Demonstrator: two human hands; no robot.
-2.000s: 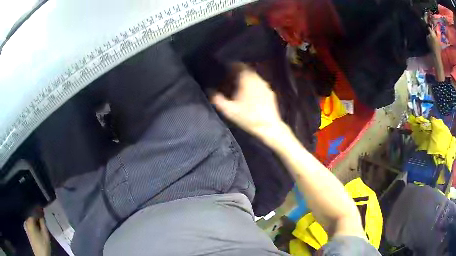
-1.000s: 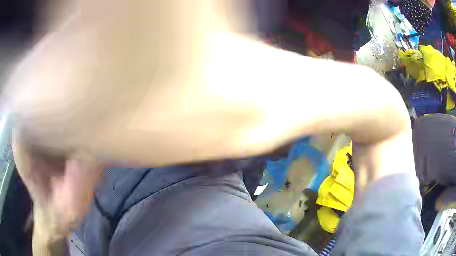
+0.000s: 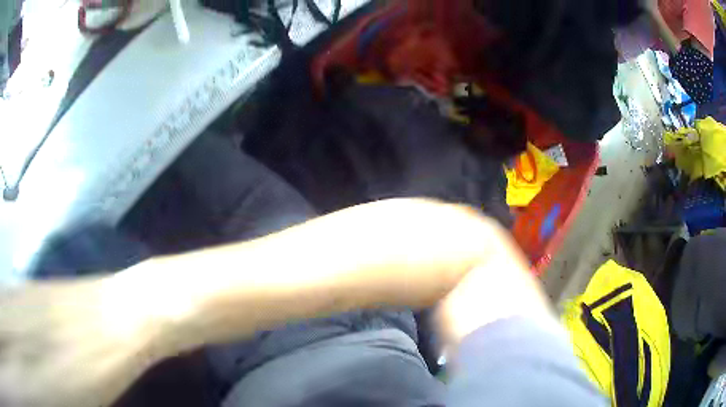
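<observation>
My right arm reaches across my lap to the left. My right hand (image 3: 72, 342) is a pale blur at the left edge, partly cut off, and whether it holds anything cannot be told. My left hand cannot be made out. Dark cloth (image 3: 358, 151) lies bunched beyond my forearm, between the white machine table (image 3: 135, 119) and the red bin. My forearm hides part of my grey-clothed lap (image 3: 342, 370).
The curved table edge carries a printed scale. On the table top lie a black stringy clump (image 3: 275, 24), a slim white stick (image 3: 180, 22) and a red looped handle (image 3: 103, 17). A red bin (image 3: 561, 226) holds cloth. Yellow-and-black cloth (image 3: 657, 334) lies at right.
My right hand has moved from over the dark cloth to the far left. The arm sits lower than one second ago. The view has shifted, showing more table top. My left hand has left view.
</observation>
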